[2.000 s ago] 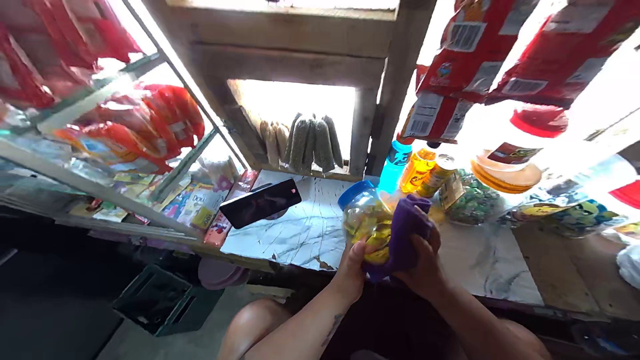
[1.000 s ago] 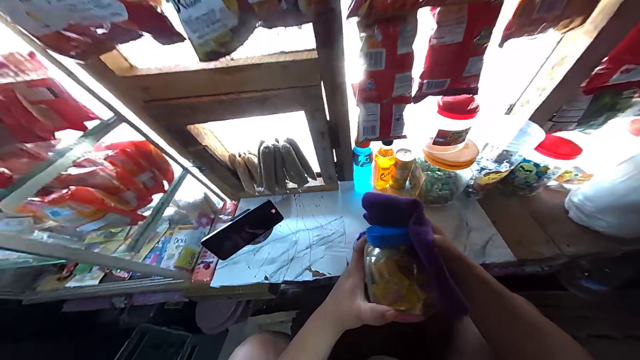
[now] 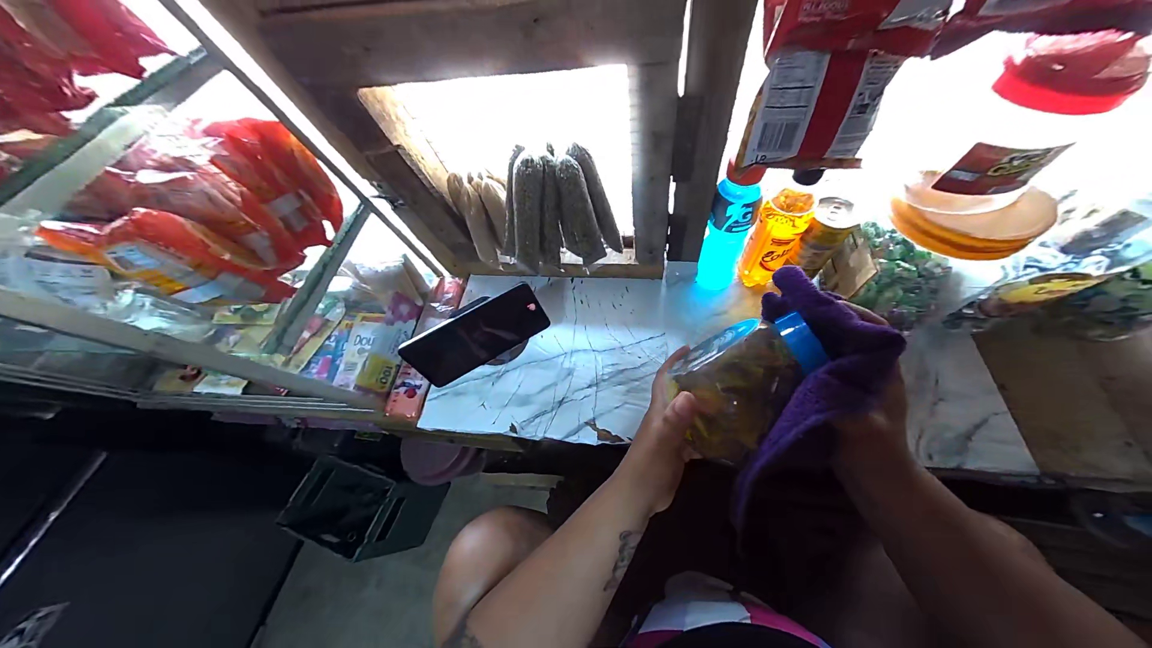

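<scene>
A clear jar [image 3: 733,391] with a blue lid and yellowish wrapped contents lies tilted between my hands, its lid end to the right. My left hand [image 3: 668,423] grips the jar's left side, thumb across its wall. Over the lid end and the jar's right side hangs a purple cloth [image 3: 823,382]. My right hand [image 3: 873,418] holds that cloth against the jar; most of its fingers are hidden behind the fabric. Beyond the jar stand a blue drink bottle [image 3: 725,234], an orange drink bottle [image 3: 776,236] and a drink can [image 3: 823,236].
A smartphone [image 3: 475,333] rests propped on the marble-patterned counter [image 3: 576,360]. Left is a glass display case [image 3: 315,270] with red packs. Slim filled bags [image 3: 558,207] hang at the opening. Right stand a red-lidded jar [image 3: 1008,162] and candy containers. A dark crate [image 3: 364,508] sits below.
The jar was upright one second ago, with the cloth over its top; now it is tilted sideways, with the cloth around its lid end and right side.
</scene>
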